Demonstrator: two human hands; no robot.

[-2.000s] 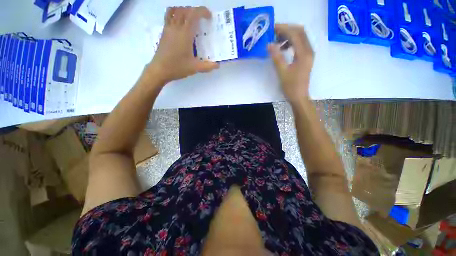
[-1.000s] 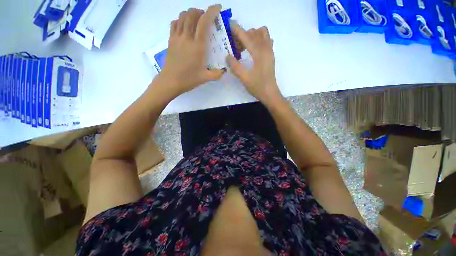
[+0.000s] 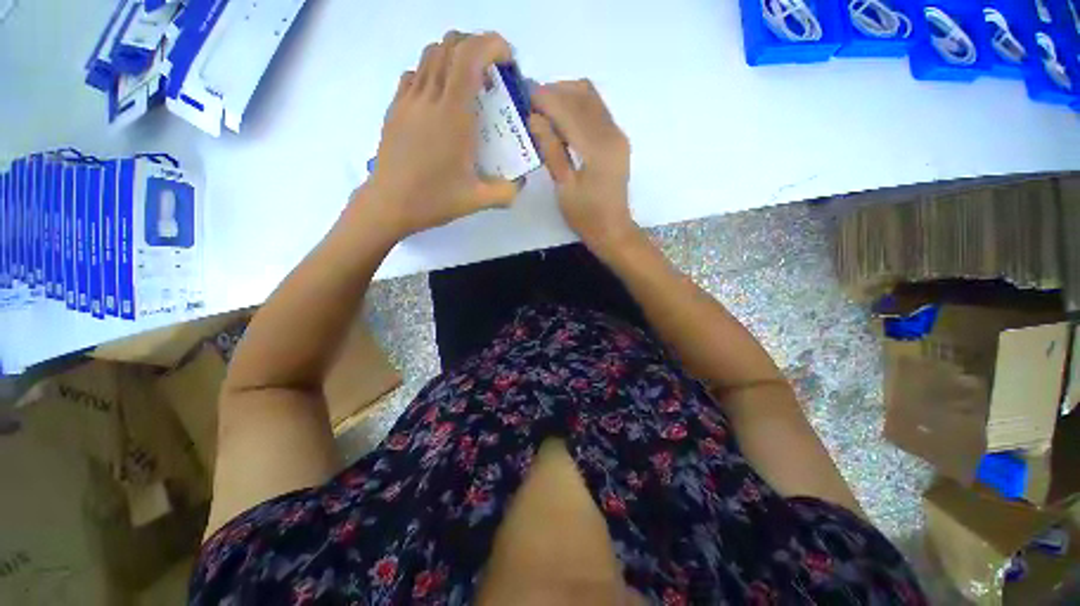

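A white and blue retail box (image 3: 507, 133) is held above the table, its printed white side up and its blue end to the right. My left hand (image 3: 441, 136) grips it from the left, fingers over the top edge and thumb at the near edge. My right hand (image 3: 585, 152) is at the box's blue end, fingers bent against it. The blue inner tray is not visible now; the inside of the box is hidden.
Finished boxes (image 3: 166, 237) stand upright in a row at left. Flat cartons (image 3: 232, 59) lie at top left. Filled blue trays (image 3: 791, 50) with white cables lie at top right. Below the table are open brown cartons (image 3: 944, 376) and stacked cardboard (image 3: 947, 243).
The blue tray with the cable, partly out of the box's right end at first, has gone out of sight. My right hand has moved left and closed in on the box end.
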